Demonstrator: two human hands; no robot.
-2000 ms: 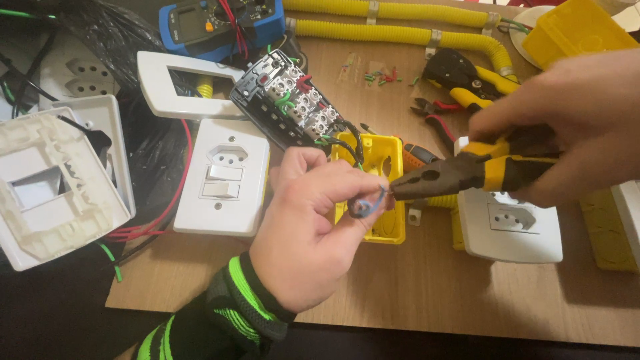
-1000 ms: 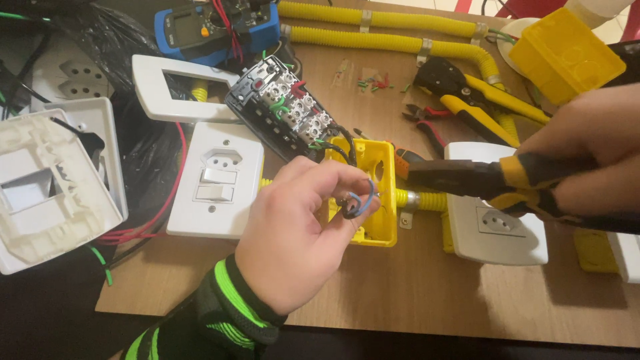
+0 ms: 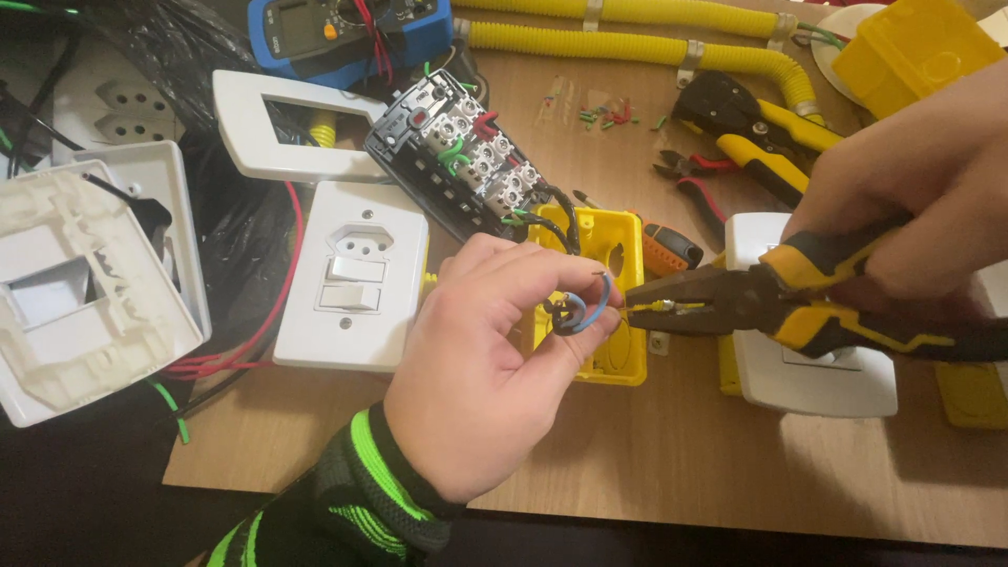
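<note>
Between the thumb and fingers of my left hand is a blue insulated wire with a bare tip, beside a dark cable end. My right hand grips combination pliers by their yellow-and-black handles. The parted jaws point at my left fingertips, and a thin bare strand lies at their mouth. Both hands are over a yellow plastic electrical box. Black wires run from the box to a switch module with screw terminals and short red and green wires.
A switch-and-socket plate and white frames lie left. A blue multimeter and yellow corrugated conduit are at the back. Wire strippers, red-handled cutters, a screwdriver and a socket plate lie right.
The pliers were against the wire two seconds ago, stood farther right of my left hand one second ago, and are back close to my left fingertips. Their jaws now show parted.
</note>
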